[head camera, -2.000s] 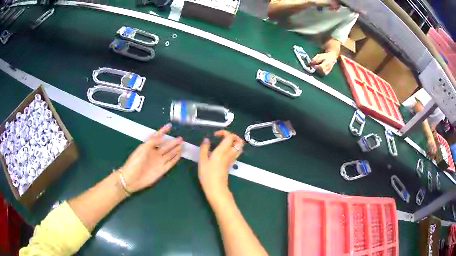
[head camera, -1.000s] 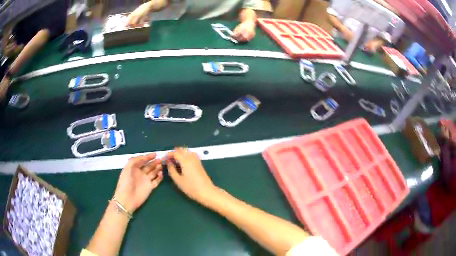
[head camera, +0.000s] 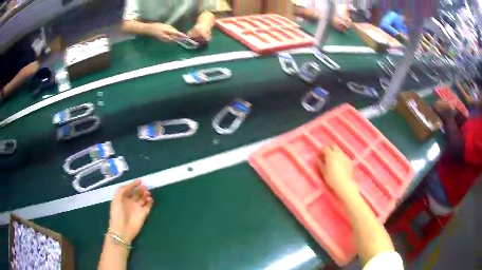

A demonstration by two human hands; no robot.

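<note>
My right hand [head camera: 336,167] is over a pink-red compartment tray [head camera: 309,204], its fingertips down in one of the upper pockets. Whether the fingers hold a small part cannot be seen. My left hand [head camera: 129,208] is near the white border strip [head camera: 174,178], palm turned inward, fingers slightly curled and apart, with nothing visible in it. Loop-shaped units with blue patches lie on the dark green belt: one [head camera: 168,129] ahead of my left hand, one [head camera: 231,116] to its right, and a pair [head camera: 99,173] at the left.
An open carton [head camera: 37,248] of small white round parts stands at the lower left. Across the belt are another carton [head camera: 87,54], a pink-red tray [head camera: 264,31] and a person's hands on a unit. A grey post [head camera: 401,68] rises at the right. A person in red is at the right.
My right hand has moved from beside my left hand to the tray. My left hand has moved slightly left and down. The view has shifted, and the person opposite now has both hands at a unit.
</note>
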